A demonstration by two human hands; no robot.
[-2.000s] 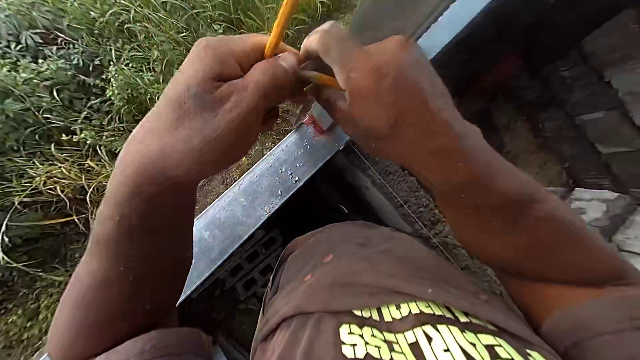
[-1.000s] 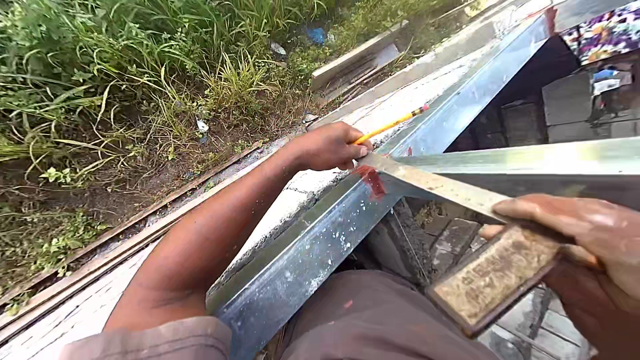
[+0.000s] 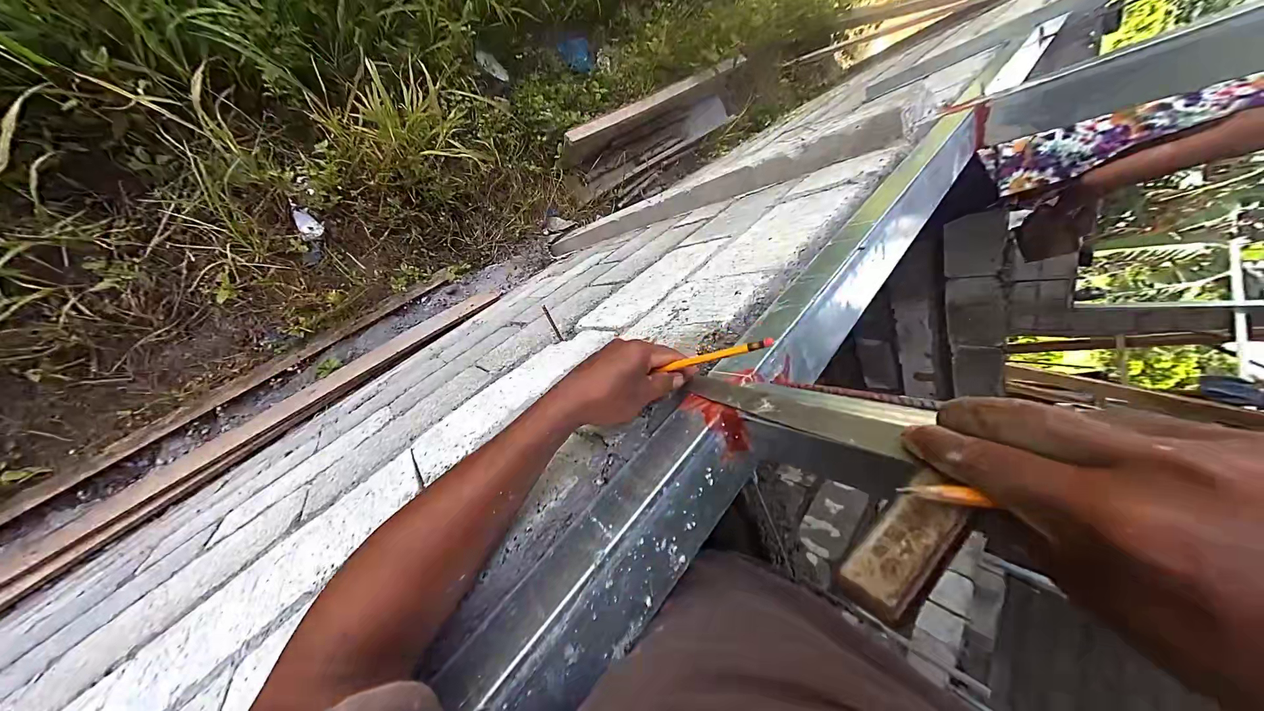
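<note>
My left hand [image 3: 627, 380] is closed on a yellow pencil [image 3: 716, 356], its red eraser end pointing right, at the corner where two galvanized steel beams meet. Red paint marks this joint on the long diagonal beam [image 3: 632, 563]. My right hand [image 3: 1096, 494] grips what looks like a try square; its flat metal blade [image 3: 829, 410] lies along the cross beam, its far end by my left fingers. The worn wooden stock [image 3: 904, 553] shows below my right hand. A second pencil [image 3: 953, 495], point to the left, sticks out under the right fingers.
A concrete block wall [image 3: 474, 395] runs beside the diagonal beam, with a thin rod standing from it. Wooden boards [image 3: 237, 425] lie along its base, near grass. Another steel beam [image 3: 1136, 84] joins at upper right, where a person's arm [image 3: 1175, 153] and floral cloth show.
Two seconds ago my hands were close together over the beam; now they are apart. Since one second ago, the square's blade has come to lie along the cross beam.
</note>
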